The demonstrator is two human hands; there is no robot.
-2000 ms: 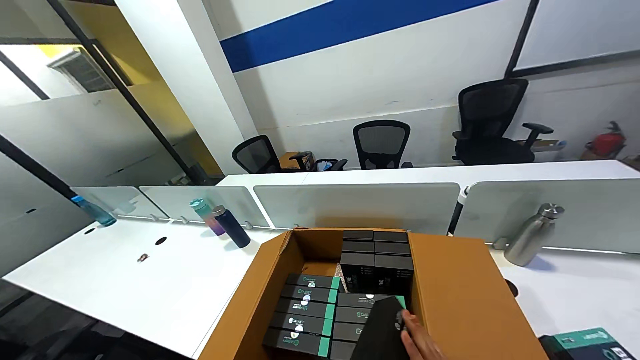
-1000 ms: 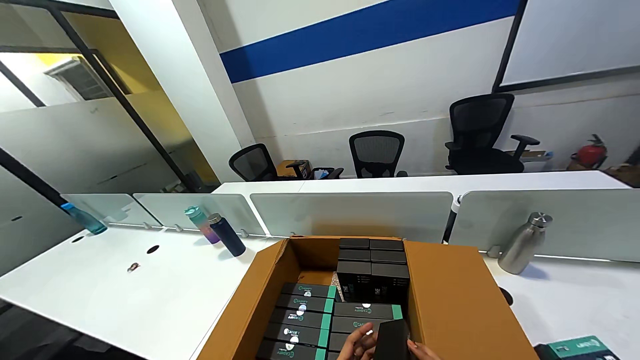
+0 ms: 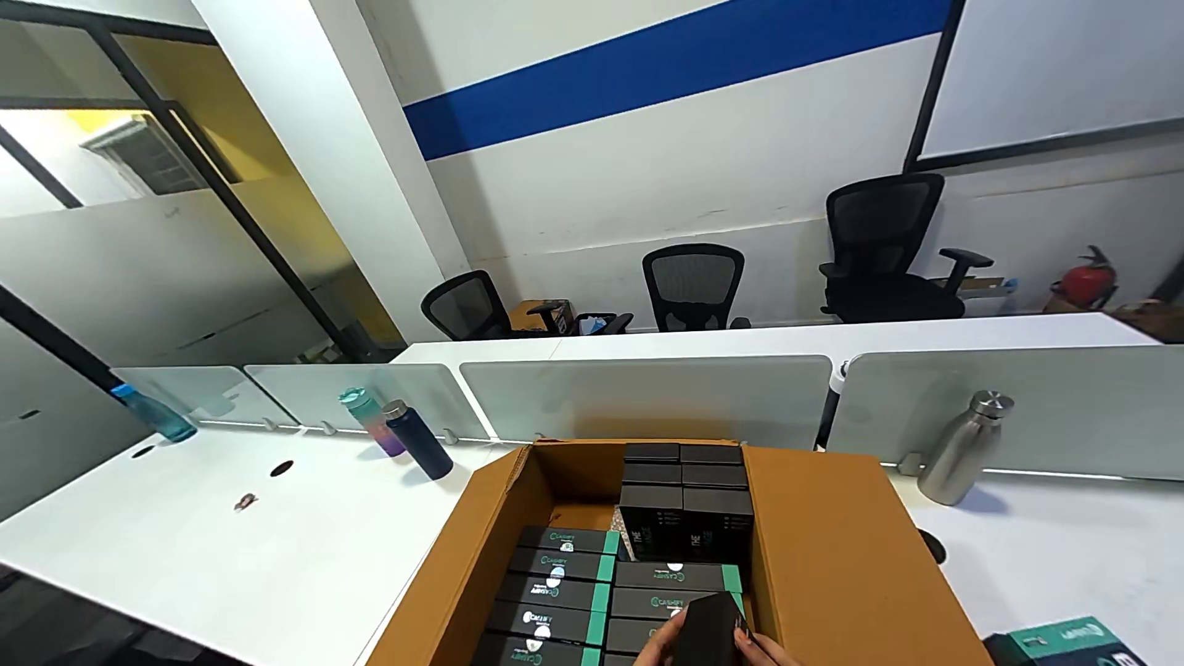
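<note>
Between my left hand point(image 3: 662, 640) and my right hand point(image 3: 764, 650), at the bottom of the view, a small black box point(image 3: 708, 631) is held. It is over the near right part of an open cardboard carton point(image 3: 814, 555). Inside the carton, black boxes with green ends point(image 3: 555, 592) form a row on the left, and several similar boxes point(image 3: 668, 603) lie just beyond my hands. Plain black boxes point(image 3: 684, 509) are stacked at the carton's far right. The lower parts of both hands are cut off by the frame edge.
A steel bottle point(image 3: 965, 450) and a black-and-green box point(image 3: 1064, 645) are on the desk at right. A dark blue bottle point(image 3: 418, 440), a teal-purple bottle point(image 3: 373, 421) and a blue bottle point(image 3: 155, 413) stand at left. A frosted divider point(image 3: 647, 400) runs behind the carton.
Two seconds ago only one hand showed, at a black box on the carton's right side. Now both hands are on a black box.
</note>
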